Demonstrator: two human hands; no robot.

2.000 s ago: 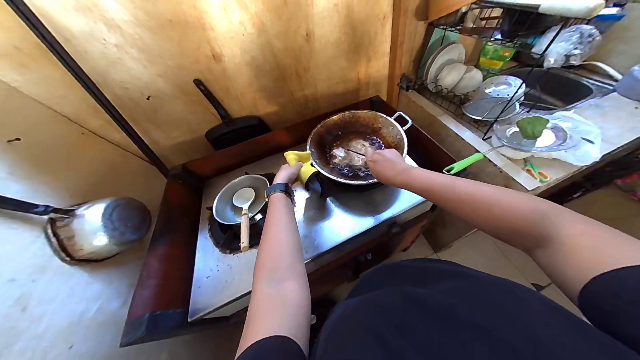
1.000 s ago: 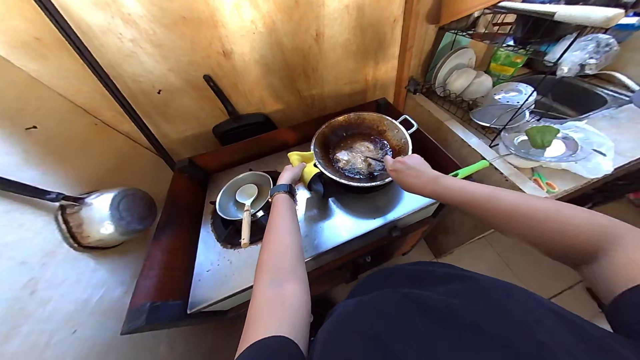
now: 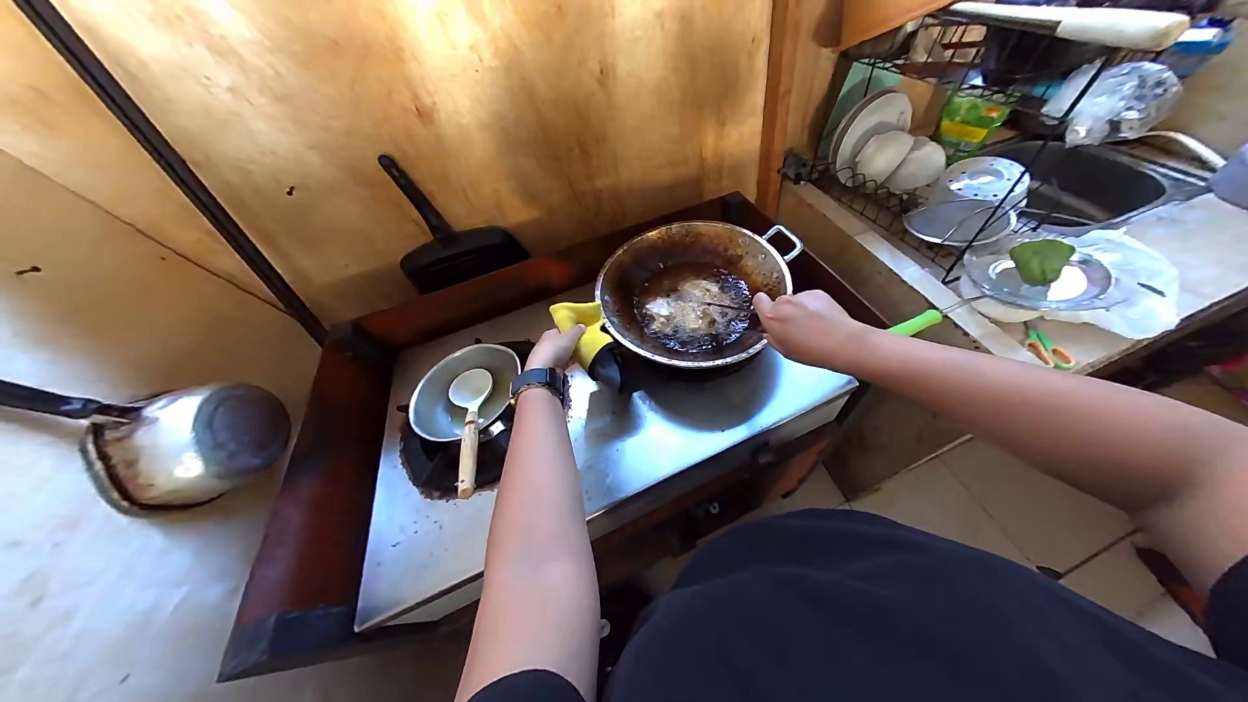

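Observation:
A metal wok [image 3: 746, 244] stands on the stove [image 3: 682, 429], with pale food [image 3: 687, 310] bubbling in dark oil inside it. At the wok's left side, my left hand [image 3: 558, 348] grips a yellow cloth [image 3: 588, 336] against the rim. My right hand [image 3: 801, 327] is at the wok's right rim, closed on a thin dark utensil [image 3: 723, 306] whose tip reaches to the food; its full shape is hidden. Left of my left hand, a grey bowl [image 3: 429, 395] holds a white ladle [image 3: 470, 390] with a wooden handle and sits on the other burner.
A black frying pan [image 3: 463, 255] leans on the wooden wall. A saucepan [image 3: 195, 444] hangs at left. On the right counter are a dish rack [image 3: 877, 200], a plate with a green leaf [image 3: 1041, 261], scissors [image 3: 1048, 348] and a green-handled tool [image 3: 916, 323] by my forearm.
My right hand has shifted a little at the wok's right side, and the utensil is plainer to see. My left hand stays on the yellow cloth.

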